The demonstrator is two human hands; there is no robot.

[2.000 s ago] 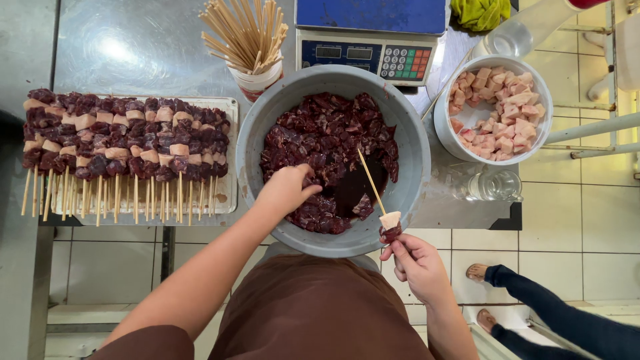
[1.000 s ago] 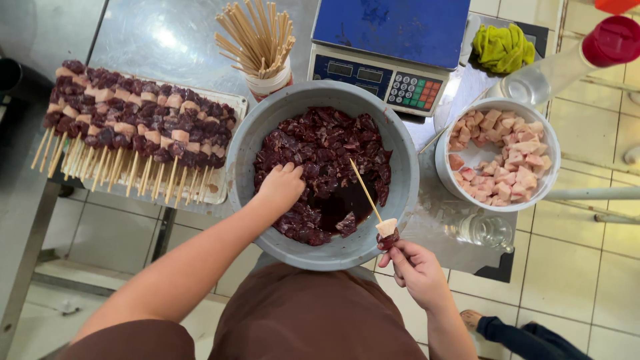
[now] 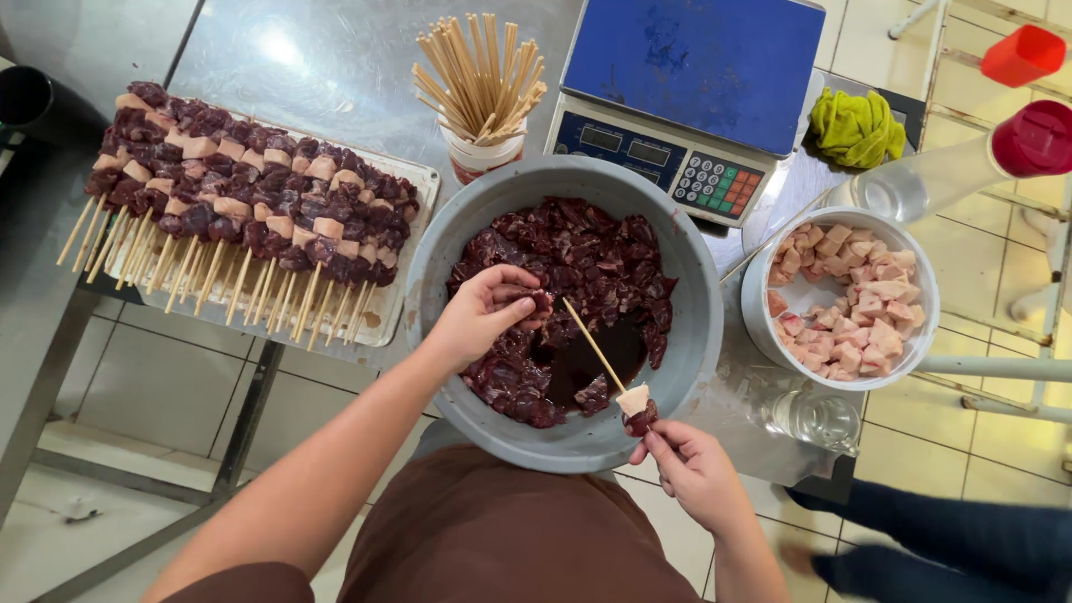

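Note:
My left hand (image 3: 490, 314) is over the grey plastic basin (image 3: 703, 293), its fingers closed on a piece of dark red meat (image 3: 533, 300). Chunks of the same raw meat (image 3: 578, 243) and dark liquid fill the basin's bottom. At the basin's lower right rim, my right hand (image 3: 691, 469) grips a bamboo skewer (image 3: 593, 342) low down. A pale fatty cube (image 3: 633, 400) and a dark meat piece (image 3: 641, 419) are threaded on it, just above my fingers. The skewer's bare tip points up and left toward my left hand.
Loaded skewers (image 3: 251, 197) lie piled on a white tray (image 3: 423, 193) at left. Behind the basin stand a cup (image 3: 481, 155) of bare skewers and a scale (image 3: 687, 67). A white tub (image 3: 754, 335) of pale cubes, a glass (image 3: 825, 421), a bottle (image 3: 938, 176) and a green cloth (image 3: 856, 128) are at right. A person's legs (image 3: 938, 536) show lower right.
My left hand has come up out of the meat with a piece in its fingers. My right hand still holds the skewer. The view has tilted somewhat.

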